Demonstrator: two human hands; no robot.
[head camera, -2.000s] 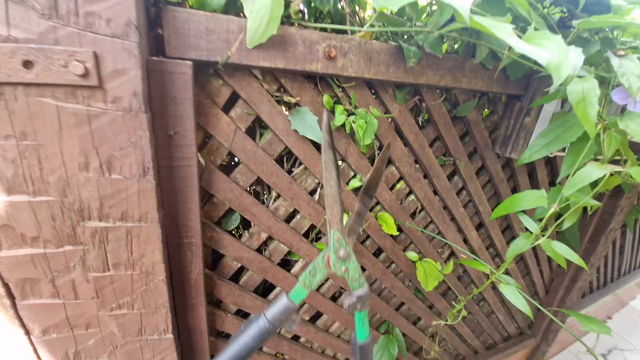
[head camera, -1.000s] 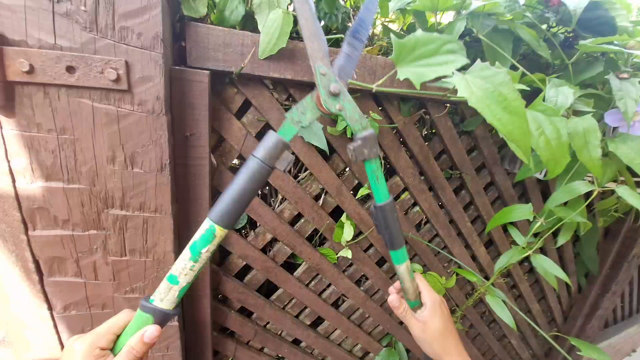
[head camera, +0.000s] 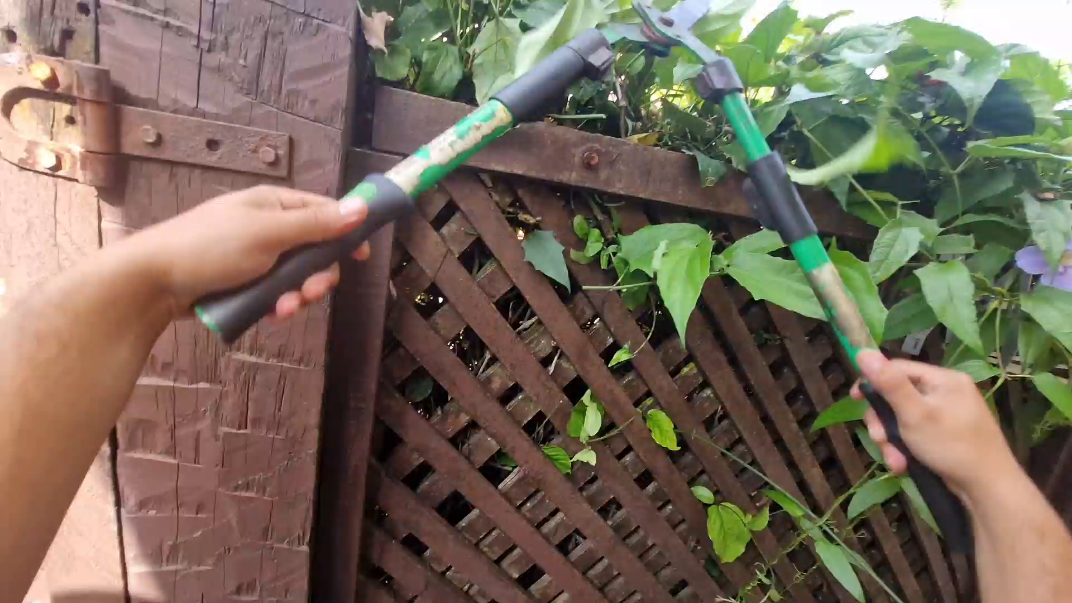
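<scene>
My left hand is closed around the black grip of one long green handle of a pair of hedge shears. Around the other handle's black grip, at the right, is my right hand. The two handles are spread wide apart. At the top edge of the view the pivot and blade bases sit among the leafy vines; the blade tips are out of view. Below the shears, a few vine leaves hang in front of the brown wooden lattice.
A thick wooden post with a rusty metal hinge stands at the left. The fence's top rail runs under the vines. Small leafy shoots poke through the lattice, and a purple flower shows at the right edge.
The shears have moved up from in front of the lattice into the vines above the rail. Their handles are spread wider than before, and both hands are higher in view.
</scene>
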